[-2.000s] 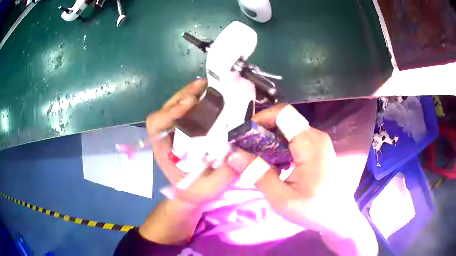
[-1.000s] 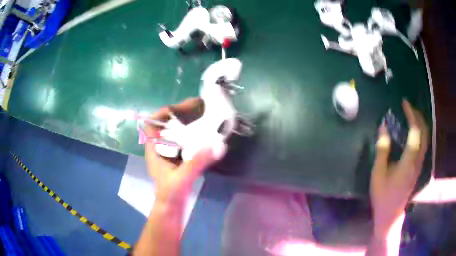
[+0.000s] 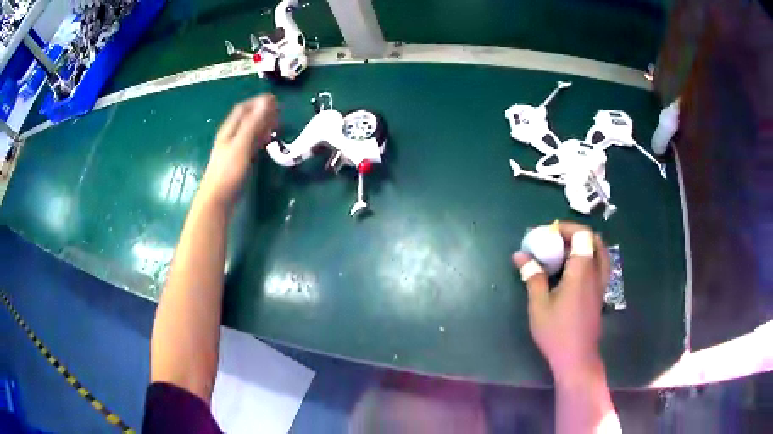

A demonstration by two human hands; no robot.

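My right hand [image 3: 566, 292] has thumb and fingers around the white glue bottle [image 3: 544, 247] over the bench; its yellow nozzle points up. My left hand [image 3: 246, 127] is blurred, next to the handlebar end of a white toy motorcycle [image 3: 318, 136]; whether it touches it I cannot tell. That motorcycle lies on its side, its wheel at the right and a white stalk with a foot pointing down. A second white toy motorcycle [image 3: 281, 55] is at the far rail, above my left hand.
White body shells [image 3: 582, 165] lie clustered on the green bench [image 3: 407, 280] at right. A blue-and-white packet [image 3: 615, 278] lies right of my right hand. A whitish bottle [image 3: 667, 127] is at the far right corner. A blue crate [image 3: 80, 106] with parts is at upper left.
The motorcycle my left hand held is out of that hand; one now shows at the far rail. My left hand moved up and left. My right hand left the packet and took the glue bottle.
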